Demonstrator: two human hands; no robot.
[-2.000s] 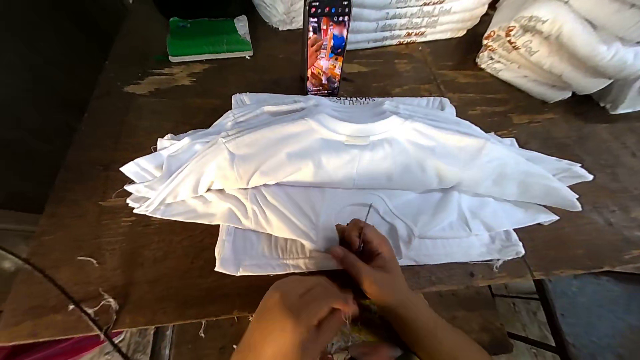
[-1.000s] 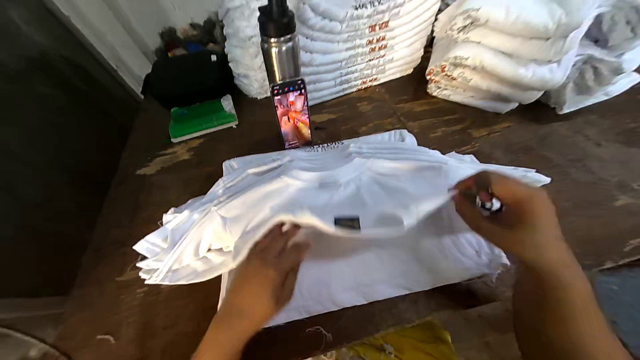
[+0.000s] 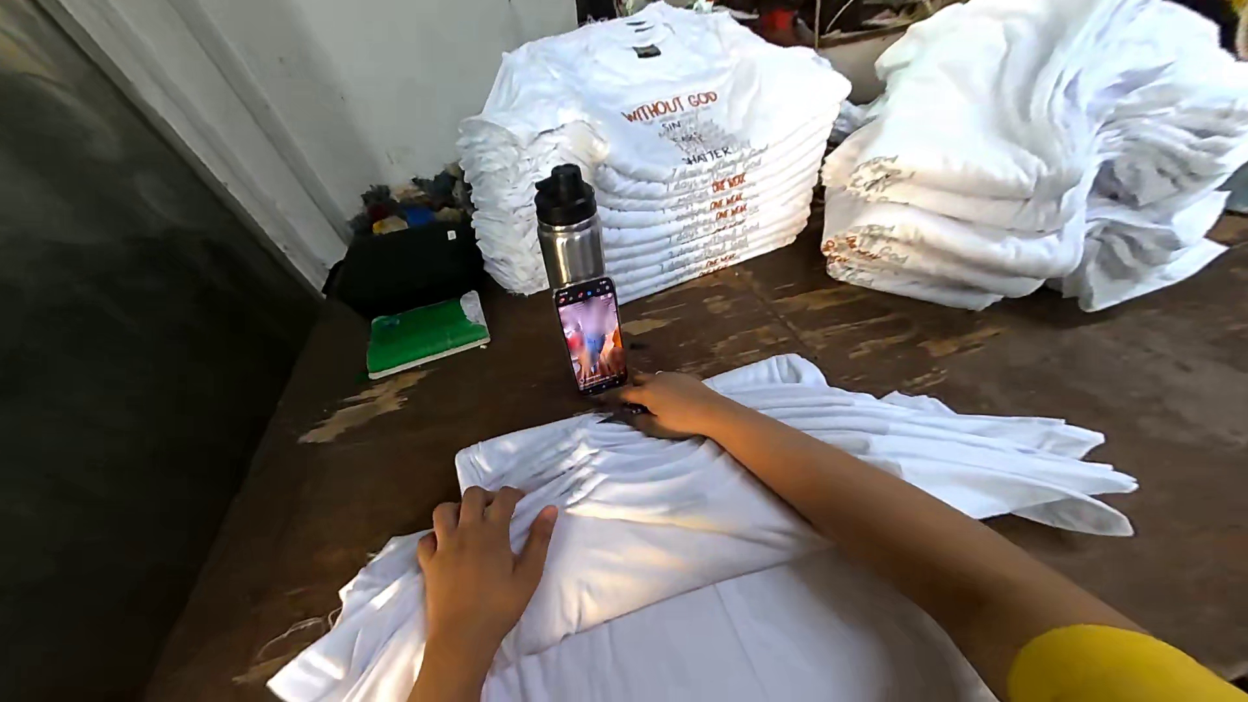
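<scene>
White T-shirts (image 3: 663, 487) lie layered on the dark wooden table before me. My left hand (image 3: 483, 565) rests on their left part, fingers spread, holding nothing. My right hand (image 3: 673, 402) reaches to the far edge of the shirts, at the foot of a smartphone (image 3: 592, 336). A small dark object (image 3: 629, 413) shows under its fingers; what it is, and whether I hold it, cannot be made out. The phone, its screen lit, stands upright in front of a steel bottle with a black lid (image 3: 571, 244).
A tall stack of printed white T-shirts (image 3: 702, 195) stands behind the bottle, with folded white shirts (image 3: 955, 205) to its right. A green notebook (image 3: 427, 334) lies on the worn table (image 3: 390, 468), near a black container (image 3: 409, 268) at the wall.
My right hand has moved from the raised shirt edge at the right to the phone's foot. The shirt neckline has been let go. The view has swung strongly.
</scene>
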